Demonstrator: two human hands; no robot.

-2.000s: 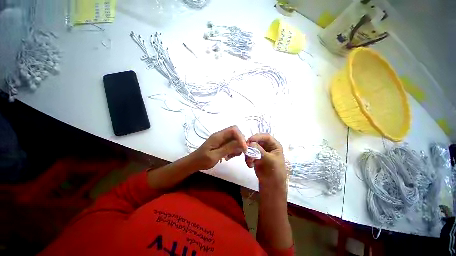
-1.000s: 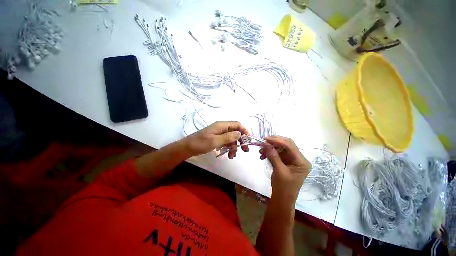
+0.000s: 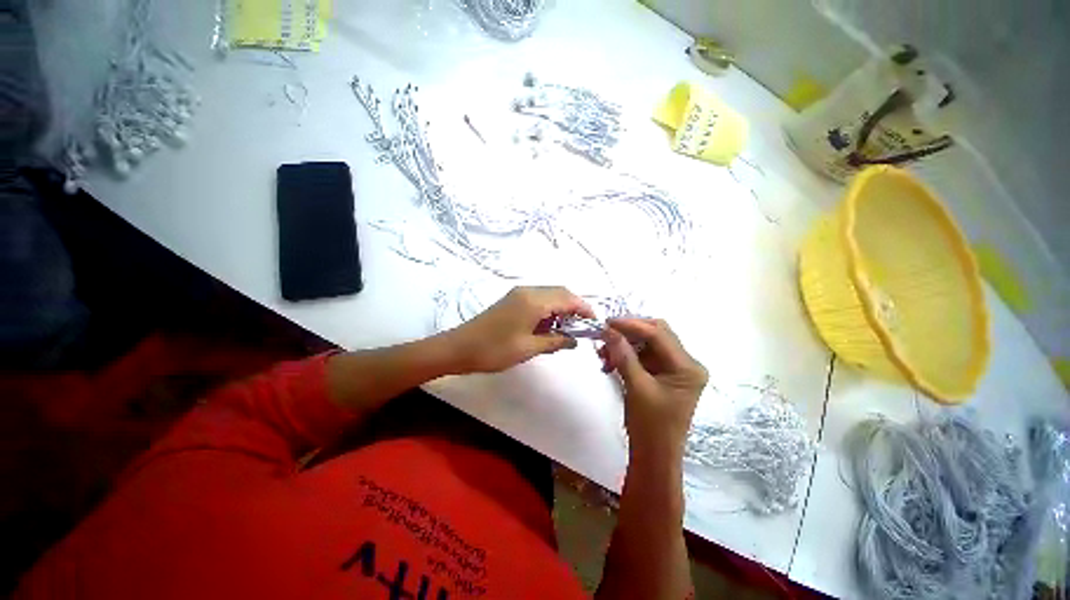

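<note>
My left hand (image 3: 528,328) and my right hand (image 3: 657,366) are bare and close together above the table's front edge. Between their fingertips is a small pale cable lead (image 3: 583,329), held by both; its ends are too small to make out. A bundle of leads (image 3: 751,448) lies at the table edge to the right of my right hand. Another bundle of leads (image 3: 422,176) with small dark and pale tips lies fanned beyond my hands, left of centre.
A black phone (image 3: 318,230) lies at left. Short leads (image 3: 575,115) and a yellow label (image 3: 708,125) lie at the back. A yellow basket (image 3: 894,284) stands at right, with coiled cable hanks (image 3: 939,504) nearer me. A bag of leads (image 3: 141,111) lies far left.
The hands stay together at the lead; my right hand has turned and its fingers have shifted since the oldest frame. The view has shifted slightly.
</note>
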